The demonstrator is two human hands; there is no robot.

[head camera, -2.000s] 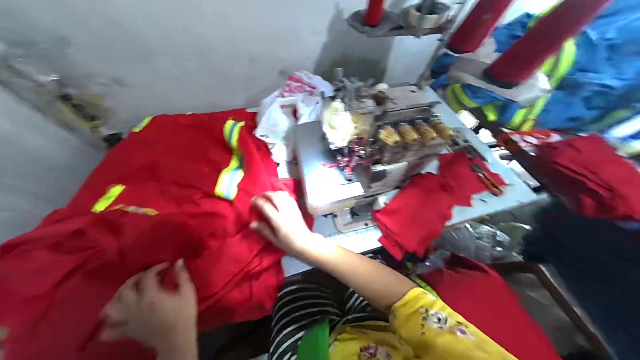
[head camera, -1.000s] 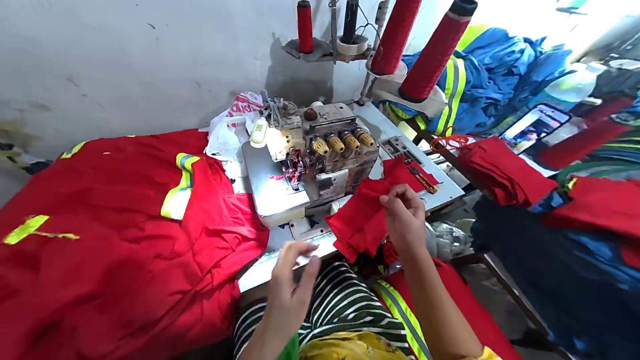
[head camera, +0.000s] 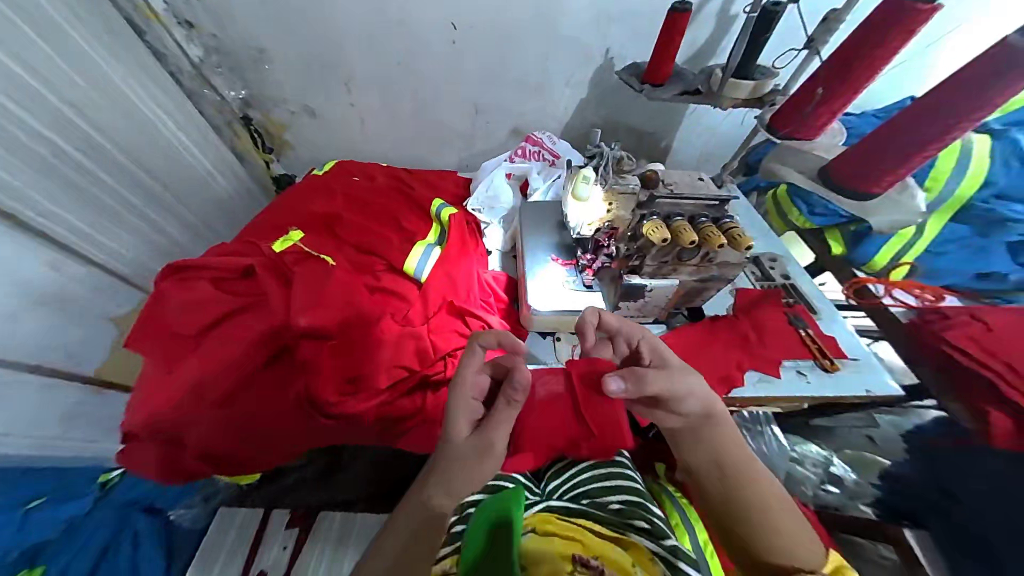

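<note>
Over my lap, in front of the overlock sewing machine (head camera: pixel 664 232), a small folded piece of red fabric (head camera: pixel 572 412) hangs between my hands. My right hand (head camera: pixel 648 368) pinches its upper right part between thumb and fingers. At its left edge, my left hand (head camera: pixel 488 392) has its fingers curled and a gap between thumb and index; whether it grips the cloth is unclear. A large red garment (head camera: pixel 320 320) with reflective tape (head camera: pixel 430 240) lies left of the machine. More red pieces (head camera: pixel 744 336) lie to the right, with thread snips (head camera: pixel 814 342) on them.
A white plastic bag (head camera: pixel 520 180) sits behind the machine's left side. Red thread cones (head camera: pixel 856 68) stand at the upper right, near blue garments (head camera: pixel 976 232) with reflective strips. An orange cord (head camera: pixel 904 292) and stacked red fabric (head camera: pixel 976 352) are at the right. A wall rises behind.
My hands, apart and with no piece plainly between them a second ago, are now close together at a small red piece, held by my right hand. The view has swung left.
</note>
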